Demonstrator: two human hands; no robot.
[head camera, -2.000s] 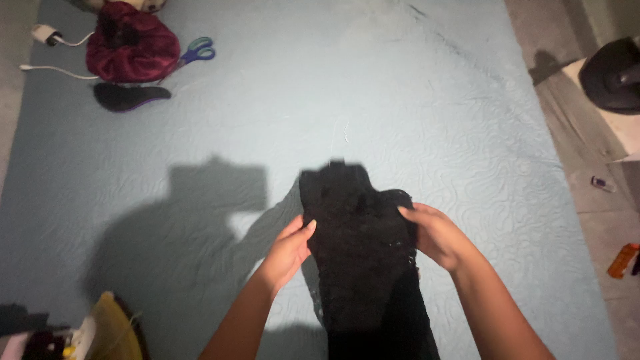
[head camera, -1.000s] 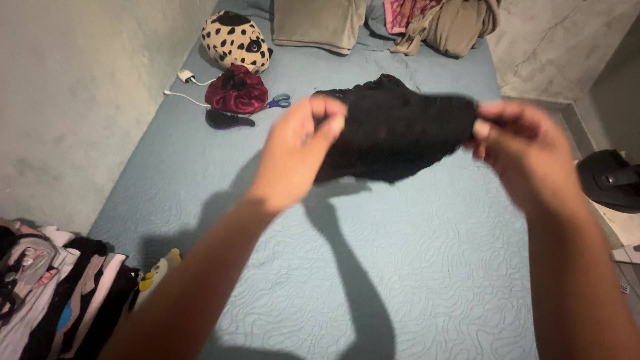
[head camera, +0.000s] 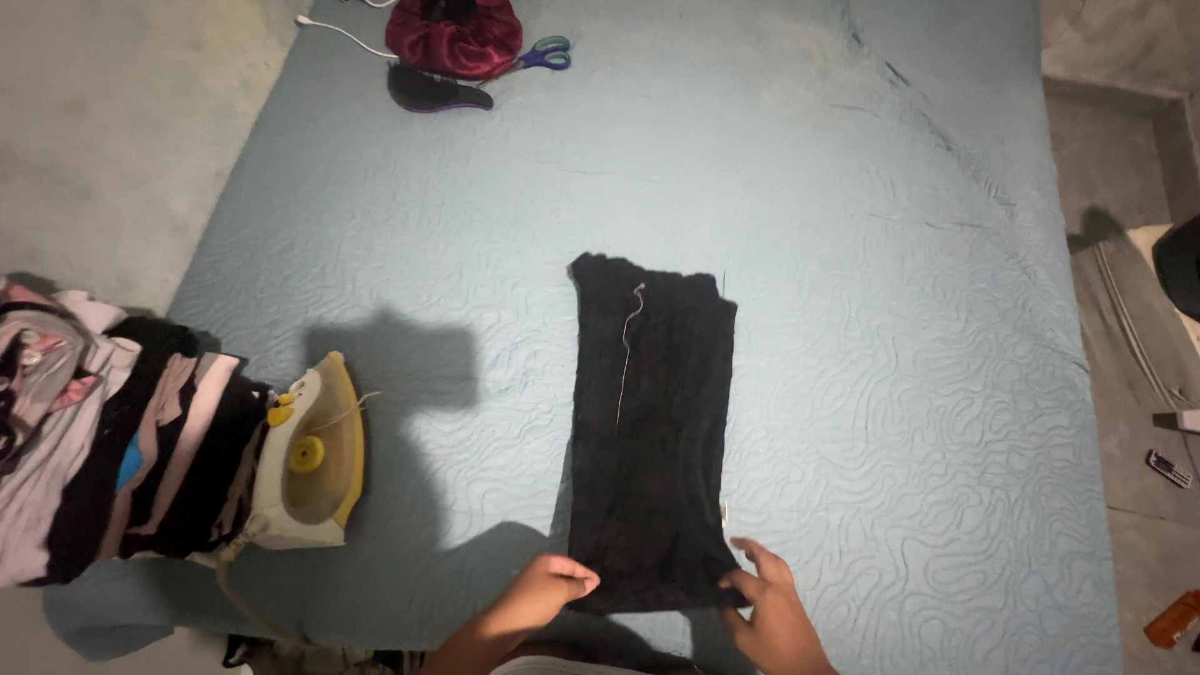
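Note:
A black cloth garment (head camera: 652, 422) lies in a long, narrow folded shape on the light blue bedspread. A pale loose thread (head camera: 626, 352) runs along its upper part. My left hand (head camera: 553, 586) pinches the garment's near left corner between thumb and fingers. At the near right corner, my right hand (head camera: 769, 600) has its thumb and fingertips on the cloth edge, other fingers spread; whether it grips the cloth is unclear. The far end of the garment is uneven and touched by neither hand.
A yellow and white clothes iron (head camera: 314, 459) rests at the left beside piled folded clothes (head camera: 141, 441). Farther back lie a dark red satin item (head camera: 455, 37), a black hairbrush (head camera: 436, 91) and scissors (head camera: 546, 53). A remote control (head camera: 1169, 468) is on the floor right of the bed (head camera: 891, 375).
The black garment, held up between both hands a second ago, now lies lengthwise on the bed. Both hands have come down to its near corners. The view has tilted down.

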